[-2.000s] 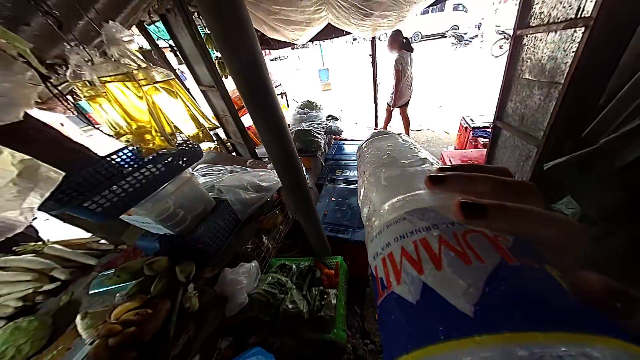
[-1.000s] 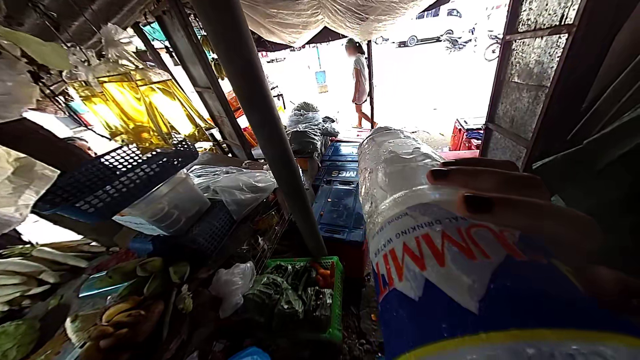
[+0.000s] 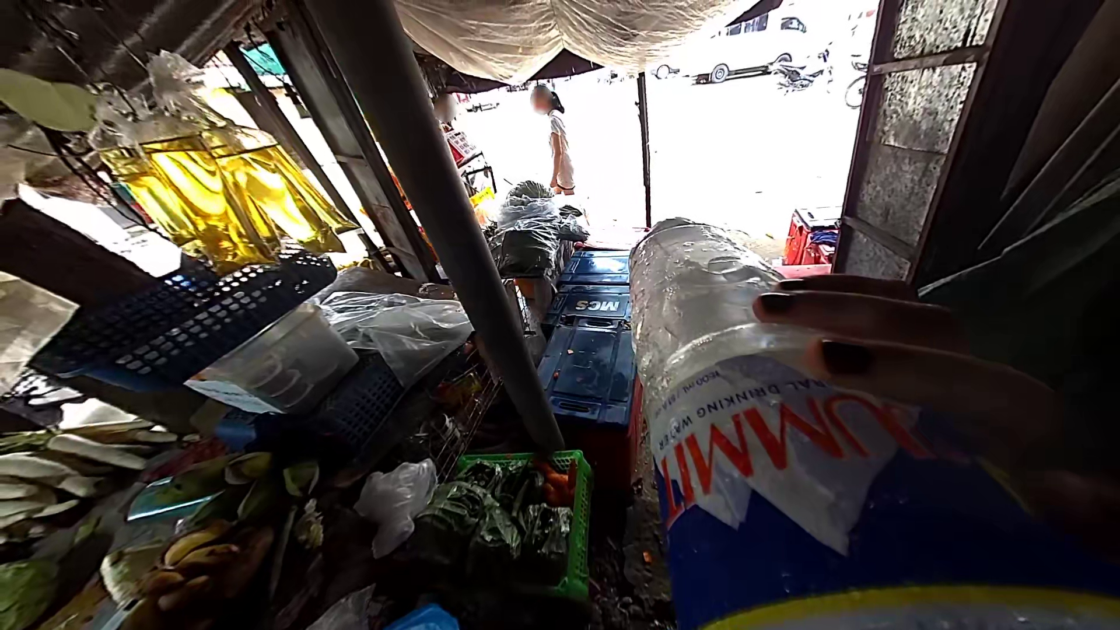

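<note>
A large clear plastic water bottle (image 3: 787, 472) with a blue, white and red label fills the lower right of the head view, tilted with its far end pointing away from me. My right hand (image 3: 910, 350) is closed around its right side; two fingers with dark nails show on the plastic, and the rest of the hand is in shadow. Water drops cling to the bottle's surface. My left hand is out of view.
A slanting metal pole (image 3: 437, 175) crosses the middle. Blue crates (image 3: 586, 367) stand beyond the bottle. A green plastic basket (image 3: 579, 525) holds bagged greens. Bananas (image 3: 201, 560) lie lower left, below bags of yellow liquid (image 3: 227, 184). A person (image 3: 562, 144) is outside.
The person outside has moved to the left, and another person now shows beside the pole. The bottle remains in my right hand.
</note>
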